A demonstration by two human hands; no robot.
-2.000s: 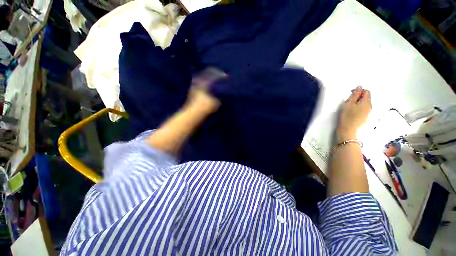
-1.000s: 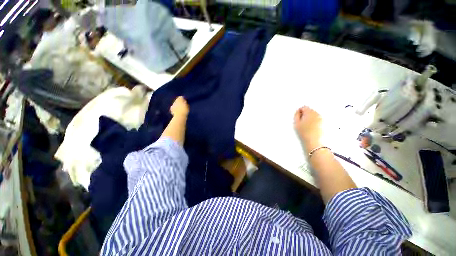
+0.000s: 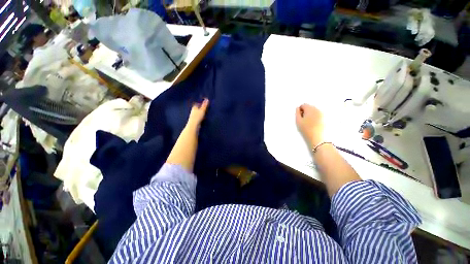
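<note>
The navy garment [image 3: 232, 98] is spread over the left part of the table and hangs down towards my lap. My left hand [image 3: 200, 110] lies on it with the fingers partly apart; whether it pinches the cloth cannot be told. My right hand [image 3: 309, 121] rests on the white table [image 3: 294, 72], right of the garment and not touching it. Its fingers are curled, and a small dark spot shows at the fingertips; what it is cannot be told. The white sewing machine [image 3: 397, 93] stands to the right of my right hand.
A smartphone [image 3: 441, 166] and red and dark pens [image 3: 389, 155] lie at the right. A cream cloth pile [image 3: 85, 152] is at the left. Behind it is a neighbouring machine under a grey cover [image 3: 141, 44]. A yellow bar [image 3: 82, 242] stands low left. A person sits far back left.
The navy cloth was swung left off the table's front, then spread flatter, its edge now further right. My left hand has moved slightly right. My right hand stays on the table.
</note>
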